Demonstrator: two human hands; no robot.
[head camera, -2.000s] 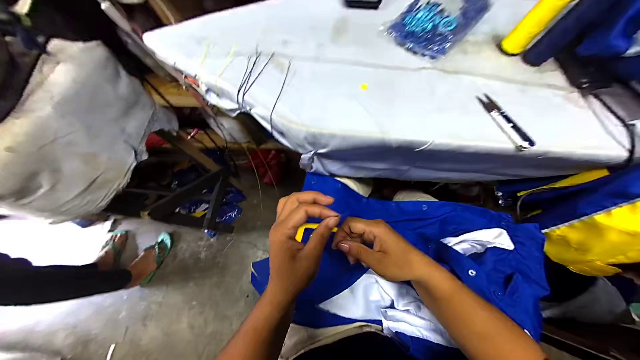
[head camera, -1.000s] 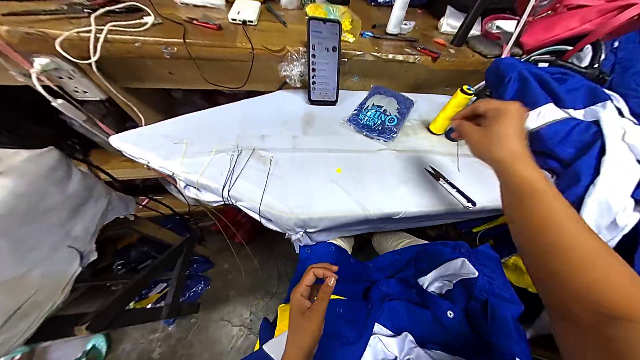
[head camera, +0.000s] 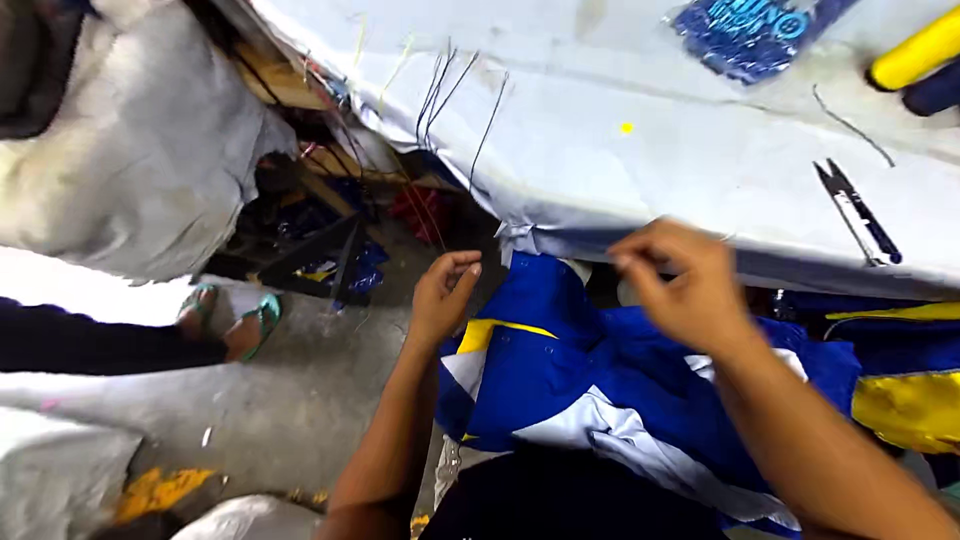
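Observation:
My left hand (head camera: 446, 296) is raised at the left edge of a blue, white and yellow garment (head camera: 555, 375) on my lap; thumb and fingers are bent close together. My right hand (head camera: 675, 285), blurred, is above the garment by the table edge, thumb near the index finger. Anything small in either hand is too fine to make out. Thread snips (head camera: 859, 214) lie on the cloth-covered table, with a loose dark thread (head camera: 855, 127) above them. A yellow thread spool (head camera: 915, 49), a dark spool (head camera: 934, 90) and a bag of blue buttons (head camera: 742, 34) lie farther back.
Several dark threads (head camera: 435, 97) hang over the left edge of the white table cover (head camera: 570, 157), which bears a small yellow dot (head camera: 627, 128). At left are a cloth-draped surface (head camera: 150, 150) and another person's sandalled feet (head camera: 259, 322). Yellow fabric (head camera: 907, 412) is at right.
My right hand has come back from beside the thread spools to above the garment. A loose dark thread now lies near the snips, where none lay two seconds ago. The view has tilted down again.

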